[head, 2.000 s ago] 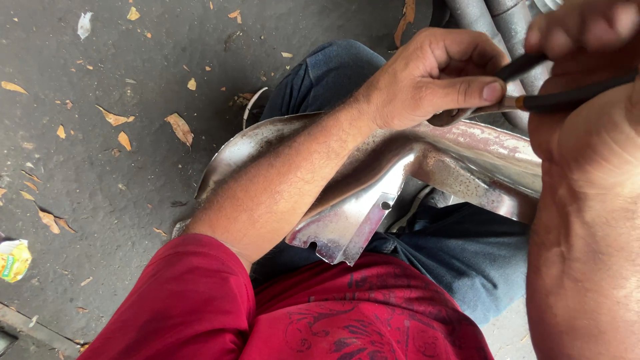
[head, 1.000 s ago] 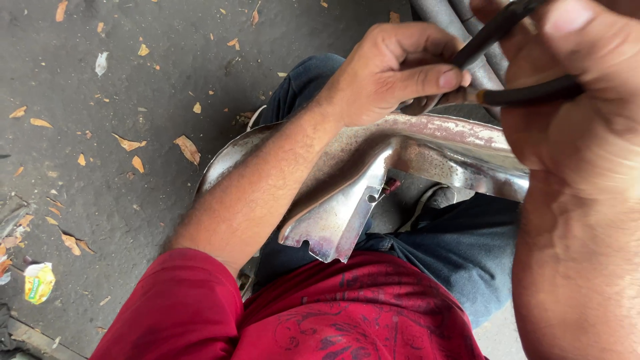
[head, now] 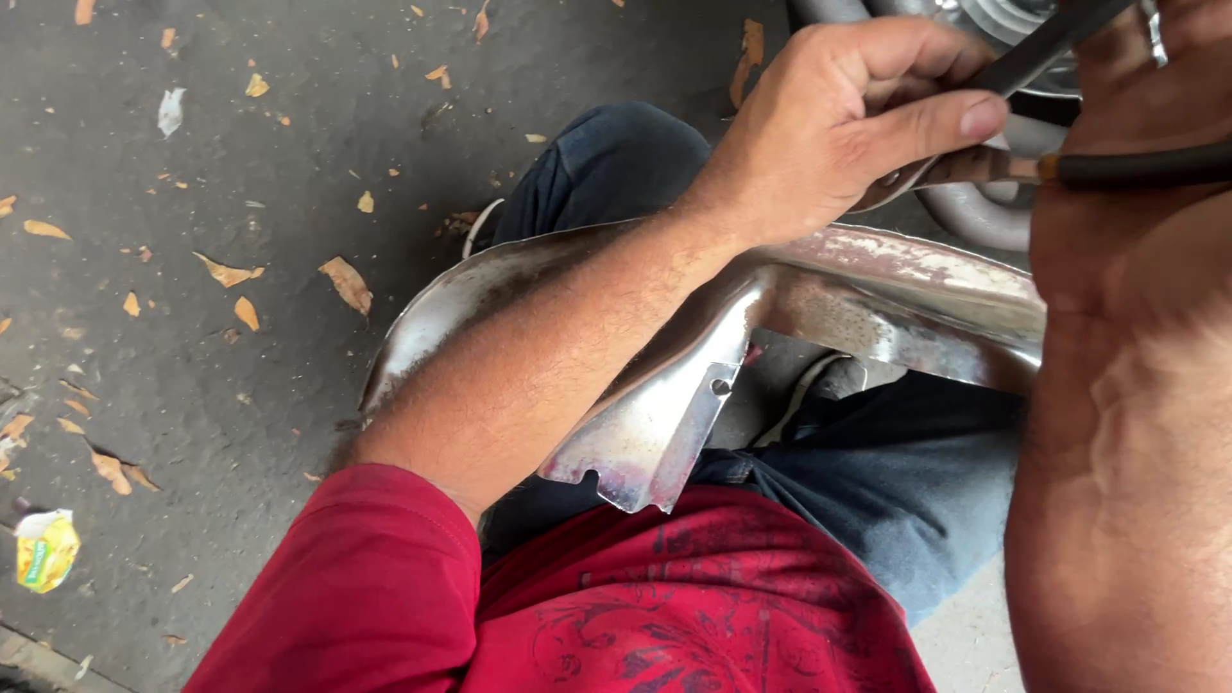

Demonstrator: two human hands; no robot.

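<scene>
My left hand is at the upper middle, thumb and fingers closed around a hand tool with two black-covered handles and a metal end below the fingers. My right hand is at the upper right, palm toward the view. The tool's handles cross in front of it; its fingers are cut off by the top edge, so its grip does not show. Below both hands a curved sheet-metal part lies across my lap, with worn paint, bare shiny patches and a notched, holed flange. My left forearm covers some of it.
Thick grey metal tubes and a round shiny metal part stand at the upper right, beside the hands. Dry leaves and a yellow wrapper lie on the dark ground at left. My knee is under the sheet-metal part.
The right hand has moved toward the upper right edge, and its fingers have gone partly out of view. The left hand still grips the tool.
</scene>
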